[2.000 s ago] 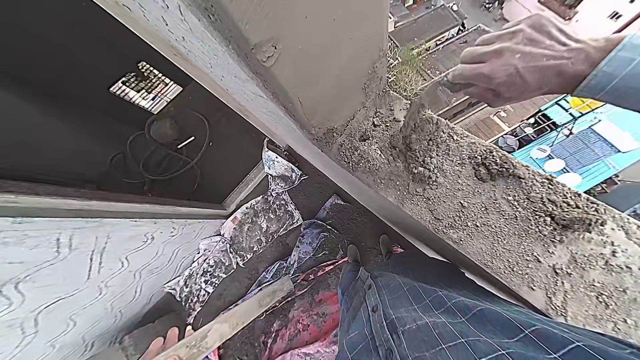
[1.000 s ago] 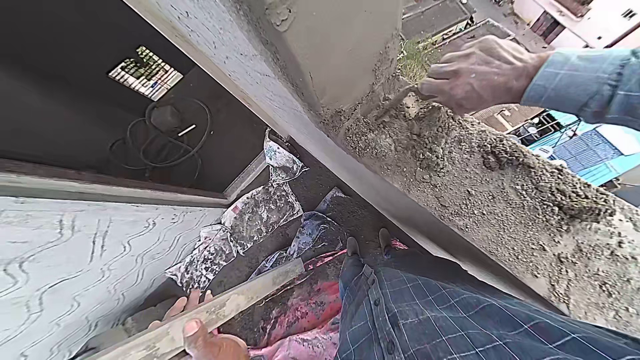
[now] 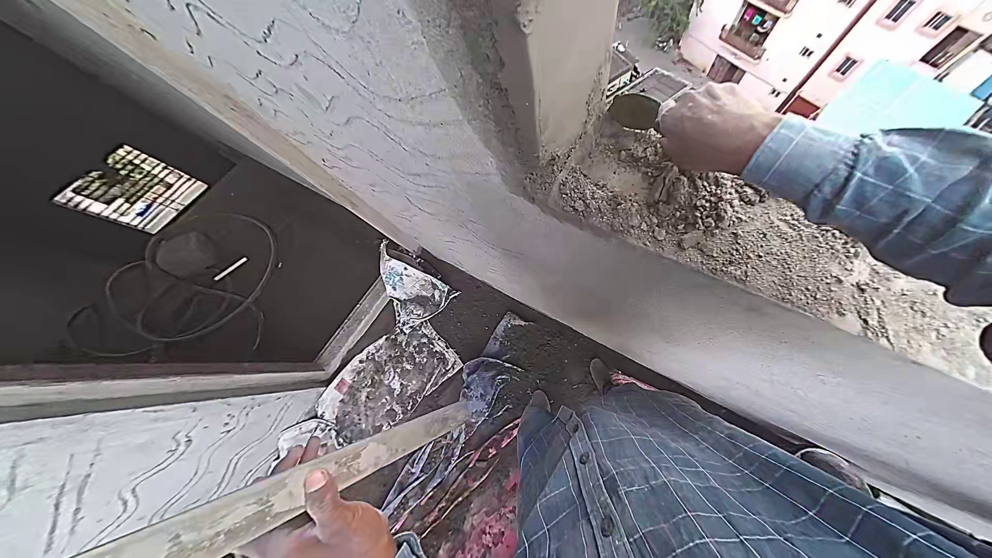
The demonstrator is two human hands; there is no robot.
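Observation:
My left hand (image 3: 341, 521), at the bottom, grips a long straight board (image 3: 310, 484) smeared with mortar, thumb on top and fingers beneath. At the upper right, my right hand (image 3: 709, 128) is closed round a tool whose handle is hidden; its rounded dark blade (image 3: 635, 111) points left toward the base of a plastered pillar (image 3: 570, 77). Beneath that hand, crumbly grey mortar (image 3: 697, 205) lies along the top of the parapet wall (image 3: 643, 302).
Dirty plastic sacks (image 3: 395, 372) cover the narrow floor by my feet. A dark opening at left shows a coiled hose (image 3: 209, 279) and a grilled window (image 3: 132, 188). Beyond the parapet is a drop, with a pink building (image 3: 837, 54) opposite.
My right hand with its tool was lower over the mortar by the pillar one second ago and is now raised beside the pillar. More of my left hand has come into view on the board.

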